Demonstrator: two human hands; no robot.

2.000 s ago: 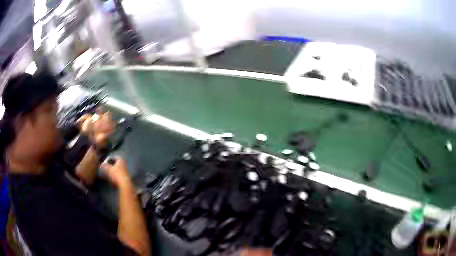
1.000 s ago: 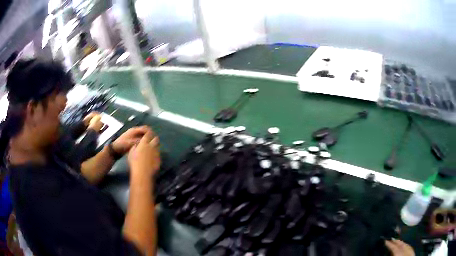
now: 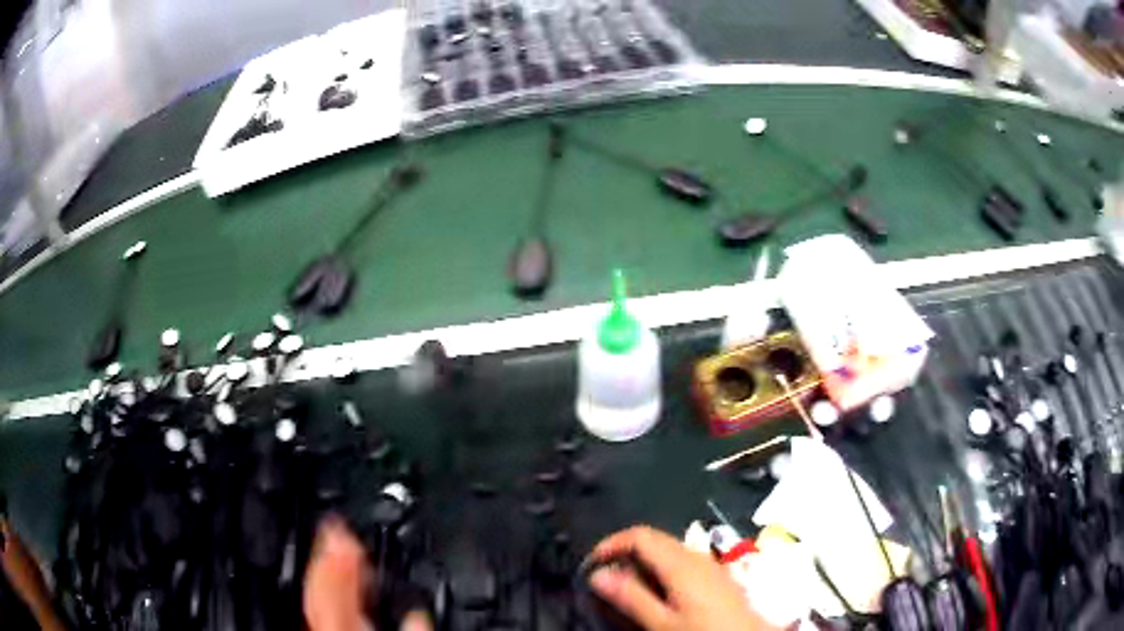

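My left hand [image 3: 339,579] is blurred at the bottom edge, beside the pile of black stemmed units [image 3: 185,493]; its fingers are partly hidden and I cannot tell what it holds. My right hand [image 3: 678,586] is at the bottom centre, cut off by the edge. Its thumb and fingers curl around a small dark part [image 3: 631,569], whose shape is unclear. Many units in the left pile show round white-faced heads. Small black pieces [image 3: 542,487] lie on the dark bench between the pile and the bottle.
A green-nozzled bottle [image 3: 620,388] stands ahead. Right of it are a two-hole holder [image 3: 727,401], a carton [image 3: 857,327], white tissue [image 3: 820,505], swabs and a red-handled tool [image 3: 980,579]. More units lie at right and on the green belt [image 3: 456,234]. Another person's arm shows at far left.
The view has swung right; the neighbouring person is nearly out of frame. The pile now shows at left, the bottle near centre. Both my hands are now in view at the bottom.
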